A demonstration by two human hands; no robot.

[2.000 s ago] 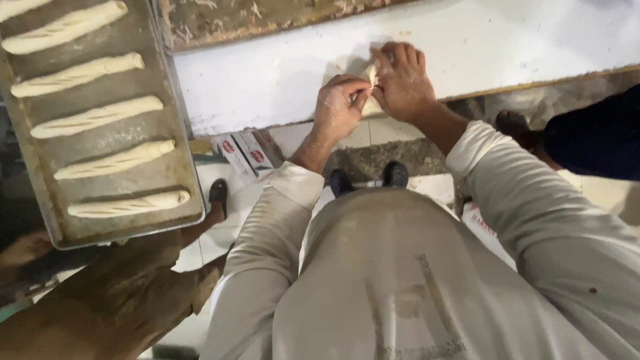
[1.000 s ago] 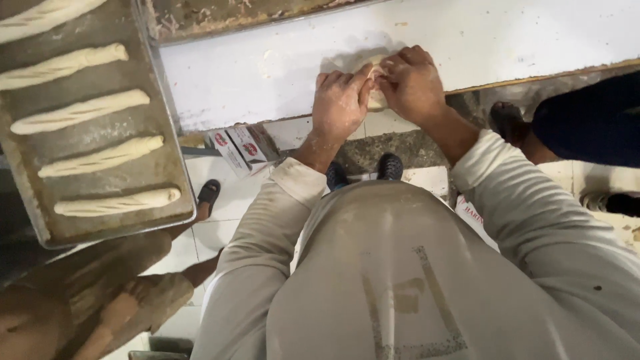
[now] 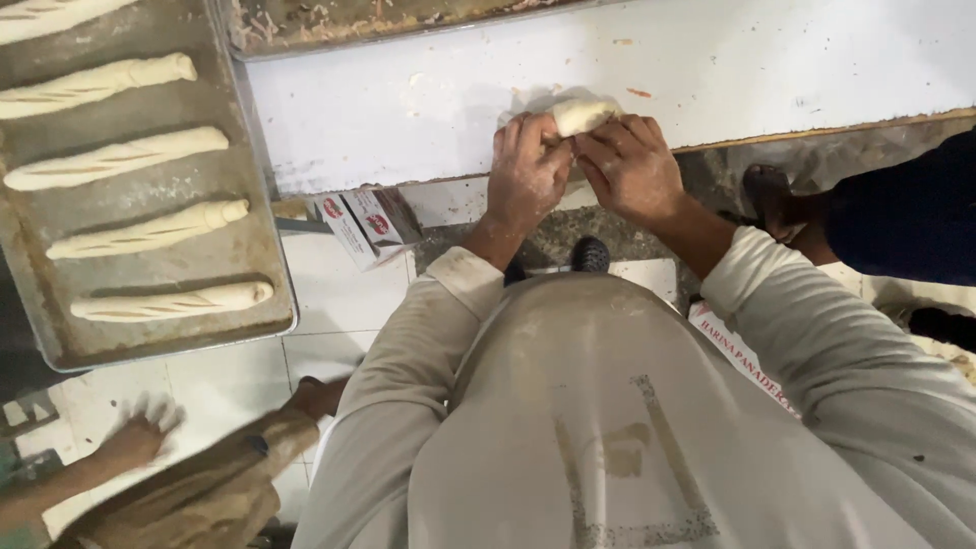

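Note:
A small piece of pale dough lies on the white work surface, close to its near edge. My left hand grips the dough's left end with bent fingers. On the right end are the fingers of my right hand, and the two hands nearly touch below the dough. Its underside is hidden by my fingers. At the left, a metal baking tray holds several long, twisted dough sticks, laid side by side with gaps between them.
Another metal tray, with shreds on it, stands at the back of the work surface. Printed cardboard boxes are below the edge. Another person's hand is at the lower left; someone's leg in dark cloth is at the right.
The dough between my hands shows more plainly, as a short roll above my fingers. At the lower left, a co-worker's hand now shows over the floor tiles. The view has shifted somewhat.

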